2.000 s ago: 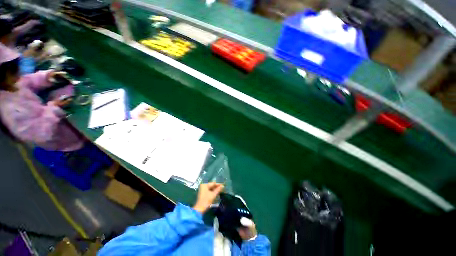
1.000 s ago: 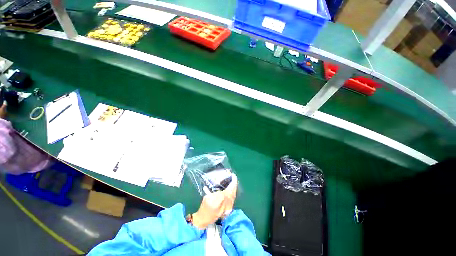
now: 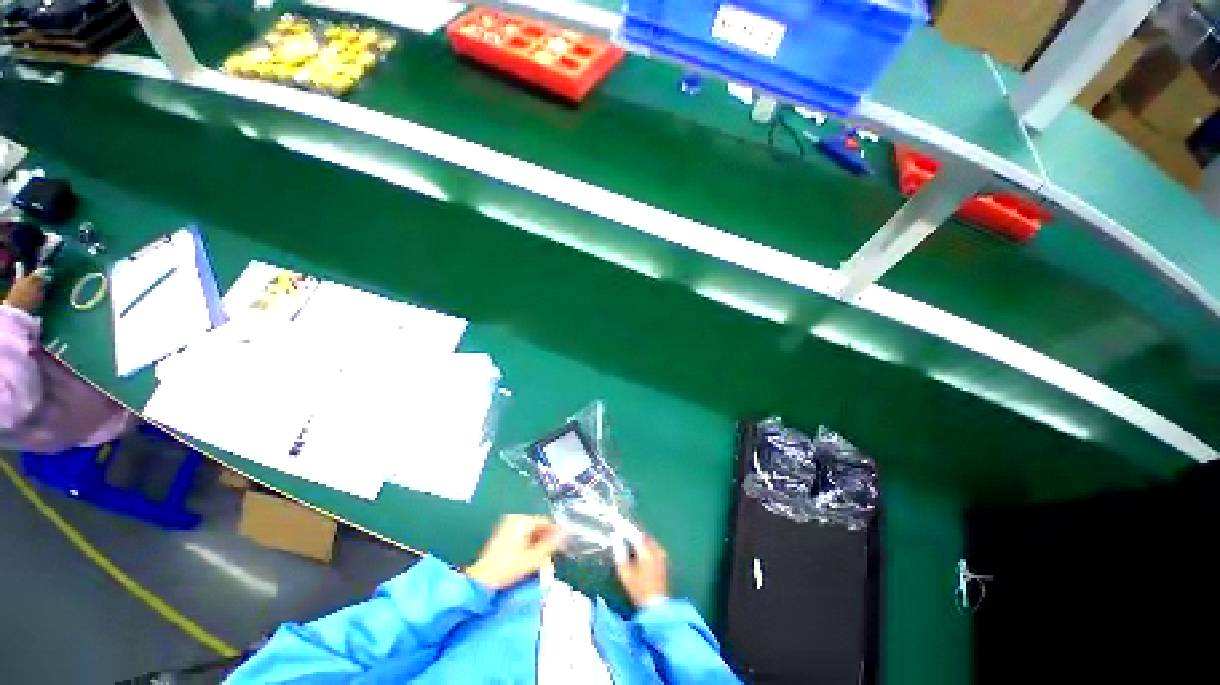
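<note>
A small black panel meter (image 3: 567, 458) with a grey screen lies inside a clear plastic bag (image 3: 597, 426) over the green mat, screen facing up. My left hand (image 3: 517, 549) pinches the near left edge of the bag. My right hand (image 3: 644, 567) holds its near right side. The loose end of the bag is crinkled between my hands. Whether the bag rests on the mat or is slightly raised I cannot tell.
A black tray (image 3: 803, 589) at right holds bagged units (image 3: 811, 474) at its far end. White instruction sheets (image 3: 321, 388) and a clipboard (image 3: 163, 300) lie left. A shelf above bears a blue bin (image 3: 776, 47) and red tray (image 3: 535, 51). A seated person's pink sleeve (image 3: 47, 388) shows left.
The meter is now inside the bag with its screen visible. My hands have moved apart to the bag's near edge, where before they were together over the unit.
</note>
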